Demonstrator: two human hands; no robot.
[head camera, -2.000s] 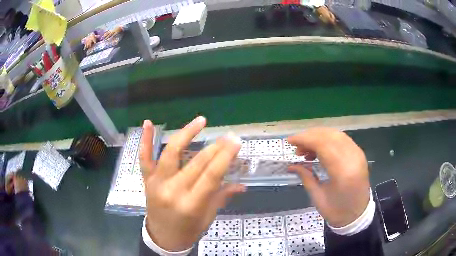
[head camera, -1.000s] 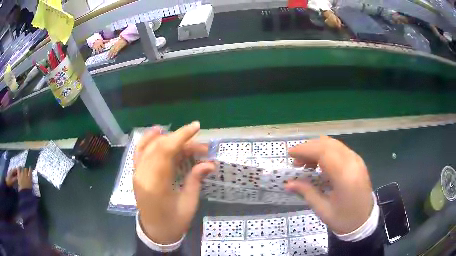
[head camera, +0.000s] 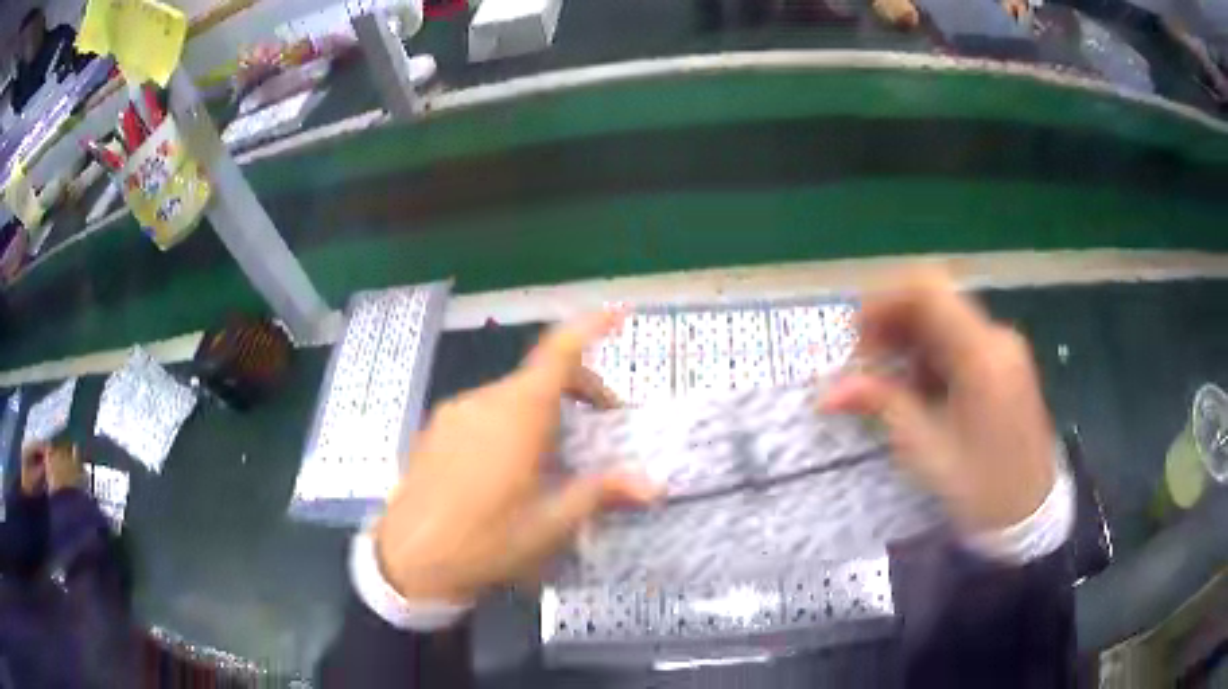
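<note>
A dotted white panel (head camera: 754, 471), blurred, is held by its two ends between my hands, its face turned towards me. My left hand (head camera: 492, 478) grips its left end with thumb and fingers. My right hand (head camera: 963, 404), also blurred, grips its right end. Behind the held panel lies a dotted panel stack (head camera: 727, 347) against the bench's far edge. In front of it lies another dotted panel stack (head camera: 721, 606), partly covered by the held panel and with glare on it.
A bagged stack (head camera: 370, 401) lies at left by the post. A dark brown ribbed container (head camera: 243, 361) stands at the post's foot. At far left are a neighbour's hands (head camera: 51, 467) and dotted sheets (head camera: 146, 407). A smartphone (head camera: 1088, 518), partly hidden, and a drink cup (head camera: 1192, 458) are at right.
The held panel has turned from edge-on to show its broad face and sits lower, over the near stack. My right hand has moved right. The view has shifted slightly.
</note>
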